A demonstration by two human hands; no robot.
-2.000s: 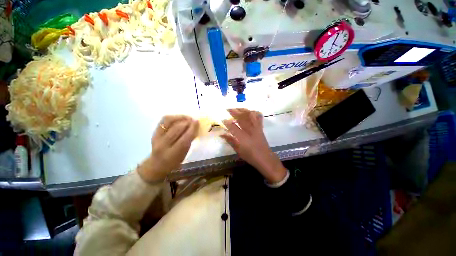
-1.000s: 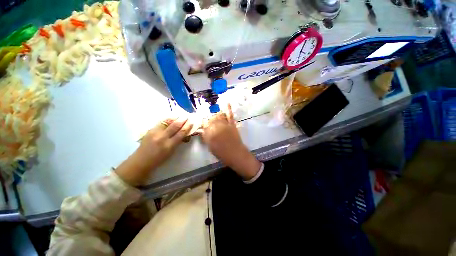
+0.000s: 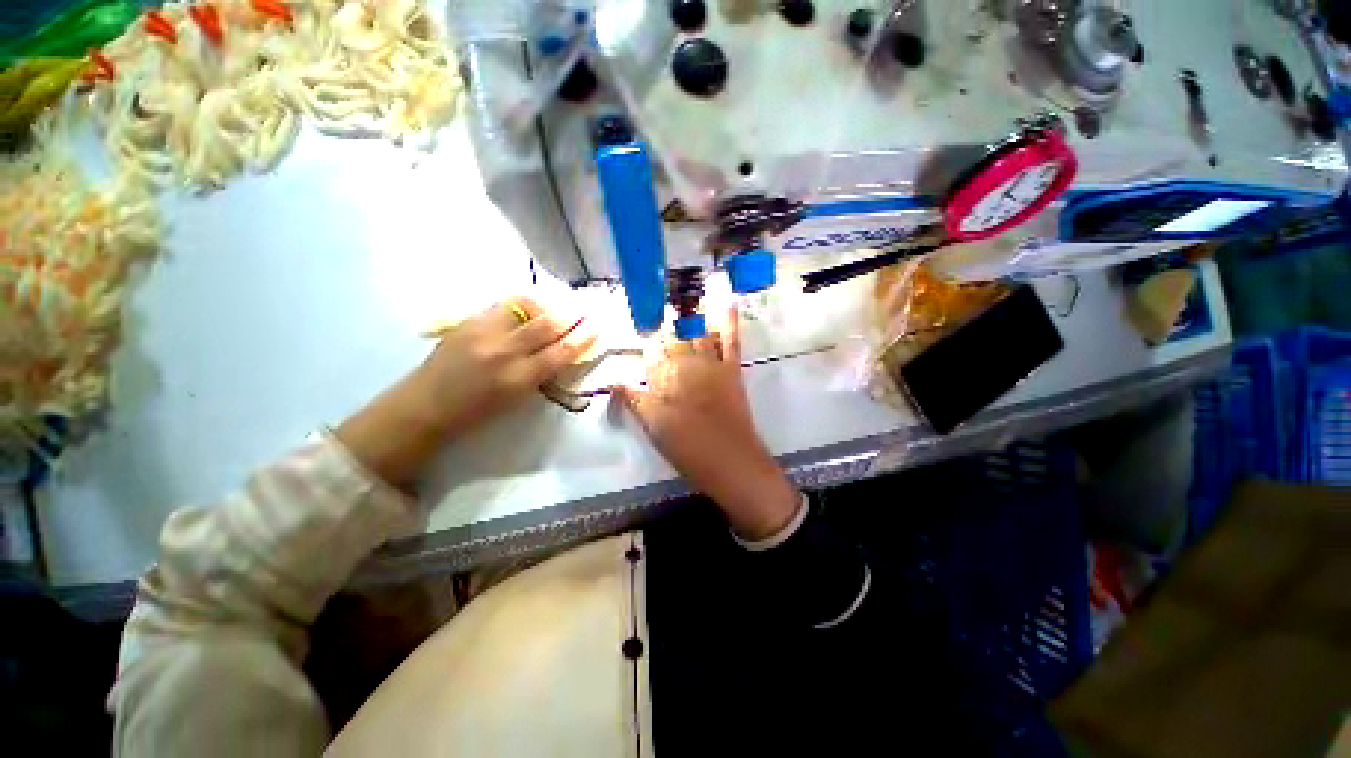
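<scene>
A small cream fabric piece (image 3: pixel 605 356) lies under the needle area, washed out by the lamp glare. My left hand (image 3: pixel 496 363) is at its left, fingertips closed on its left part; a short pale end sticks out left of the fingers. My right hand (image 3: pixel 692 397) is just below the presser foot area (image 3: pixel 689 319), fingers on the work; whether they grip or press it cannot be told. A thin dark curved metal shape (image 3: pixel 566 397), perhaps snips, shows between my hands. The white sewing machine head (image 3: pixel 830 141) stands over the work, with an upright blue guard (image 3: pixel 633 230).
A tangled cream-peach pile (image 3: pixel 59 296) lies at far left, with cream bunches (image 3: pixel 222 104) with orange-red tips behind it. A black phone (image 3: pixel 981 359), a clear bag with orange contents (image 3: pixel 948 301) and black tweezers (image 3: pixel 874 267) are right of the needle. Blue crates (image 3: pixel 1252 407) stand beyond the table edge.
My hands have moved from in front of the machine up to the needle area with the cream piece, my right hand now close under the presser foot. The camera view has shifted.
</scene>
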